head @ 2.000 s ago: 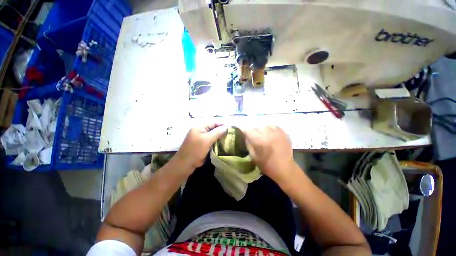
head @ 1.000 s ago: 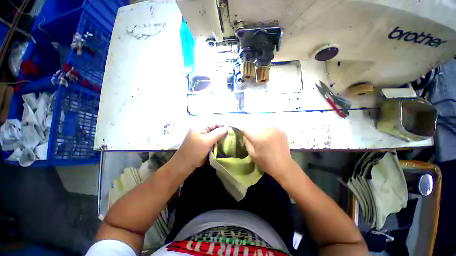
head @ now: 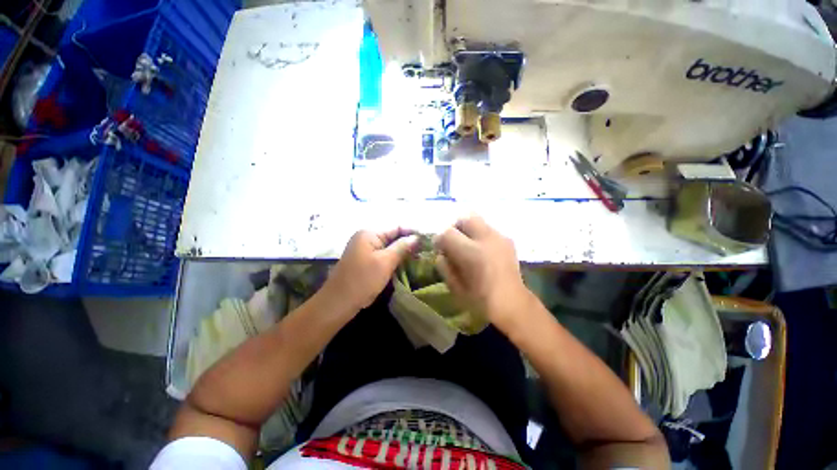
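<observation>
A khaki cloth piece [head: 429,317] hangs from both hands over my dark-clothed lap, just below the table's front edge. Its olive inner side shows between the hands and a paler flap hangs down. My left hand [head: 372,262] pinches the upper left edge of the cloth between thumb and fingertips. My right hand [head: 477,266] is bent over the upper right edge, fingertips close to those of my left hand. The pinched edge is small and partly hidden by the fingers. I cannot tell whether a tool is in my right hand.
A sewing machine [head: 633,69] stands over the white table [head: 266,174]. Red-handled snips [head: 598,184] and a metal tin [head: 720,216] lie to its right. Khaki pieces are piled left [head: 229,335] and stacked right [head: 684,344] beside an orange-rimmed tray [head: 778,367]. Blue crates [head: 133,220] stand left.
My right hand has turned and risen at the cloth's top edge, its fingers now more bent. The cloth's opening looks narrower. My left hand keeps its pinch. The camera view has shifted slightly.
</observation>
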